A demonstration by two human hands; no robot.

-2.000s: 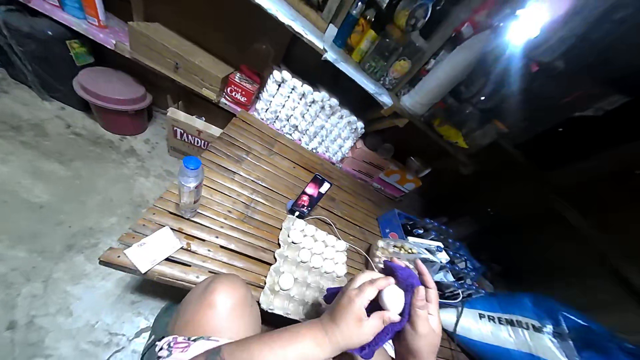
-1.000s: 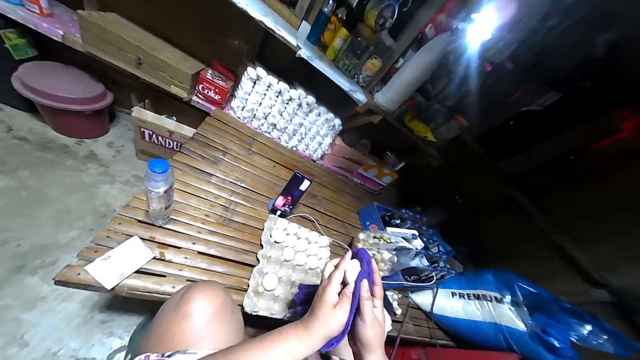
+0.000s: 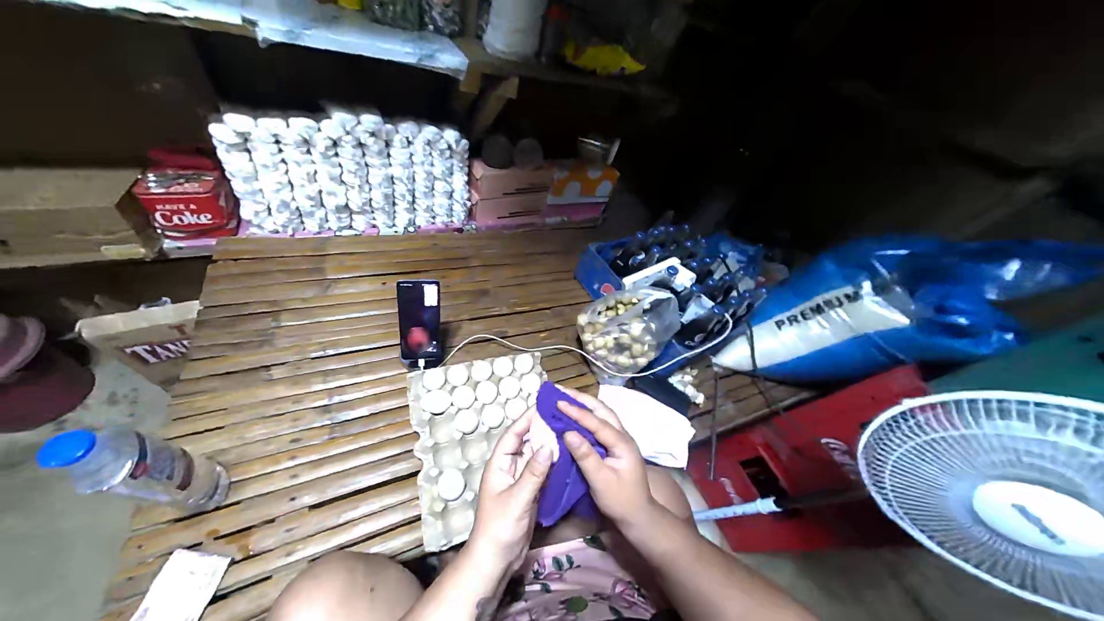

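A purple cloth (image 3: 562, 470) is bunched between my two hands, above my lap. My left hand (image 3: 516, 474) has its fingers curled around something pale at the cloth's left edge; an egg in there is mostly hidden. My right hand (image 3: 611, 457) grips the cloth from the right, its fingers spread over it. Just left of my hands lies a cardboard egg tray (image 3: 438, 526), with white eggs (image 3: 486, 392) filling its far rows and a single egg (image 3: 450, 485) nearer to me. A phone (image 3: 419, 323) with a white cable plugged in lies beyond the tray.
The bamboo slat table (image 3: 302, 362) bears a plastic bottle (image 3: 142, 468), paper (image 3: 183, 586), a plastic bag of small round items (image 3: 627, 332) and a white cloth (image 3: 647, 424). A blue crate of bottles (image 3: 599, 267) stands behind. At right are a red crate (image 3: 811, 423) and a fan (image 3: 992, 500).
The view has swung to the right, bringing the fan into sight. An egg showed in the purple cloth two seconds ago; now my hands are closed around the cloth and mostly hide it.
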